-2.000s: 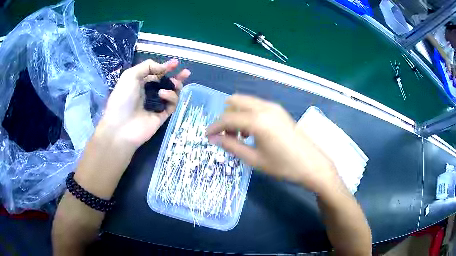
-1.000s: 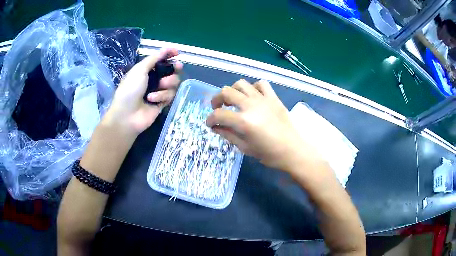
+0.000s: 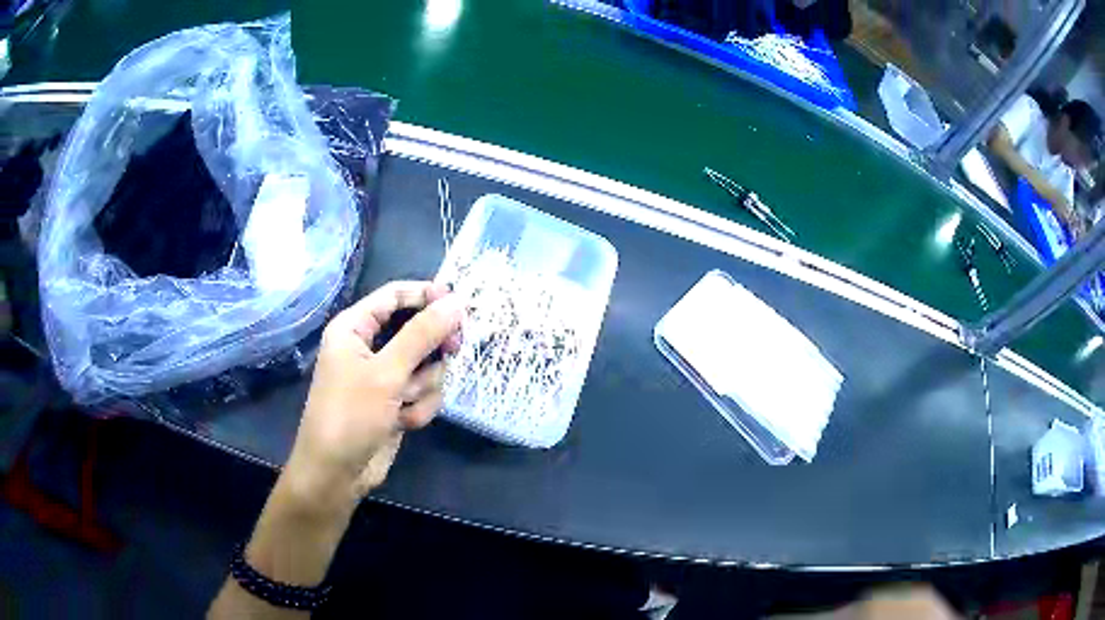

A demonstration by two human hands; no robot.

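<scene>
My left hand (image 3: 385, 369) is closed around dark black housings, which show between thumb and fingers. Thin white leads (image 3: 446, 208) stick up above its fingertips, beside the parts tray's upper left corner. The clear parts tray (image 3: 590, 242) holds jumbled white leaded components (image 3: 515, 345); my left hand covers part of its left side. My right hand (image 3: 903, 604) is only a blurred piece cut off by the bottom edge at the right, and its fingers cannot be made out.
A large open clear bag (image 3: 91, 309) lies at left. A second tray with white strips (image 3: 757, 357) is right of the parts tray. A subassembly (image 3: 749, 201) lies on the green belt (image 3: 545, 109) behind the pale rail (image 3: 679, 222). A person (image 3: 1045, 145) is at upper right.
My left hand has moved down and closer to the parts tray, with white leads now showing at its fingertips. My right hand has left the tray and dropped to the bottom edge. The camera view has shifted.
</scene>
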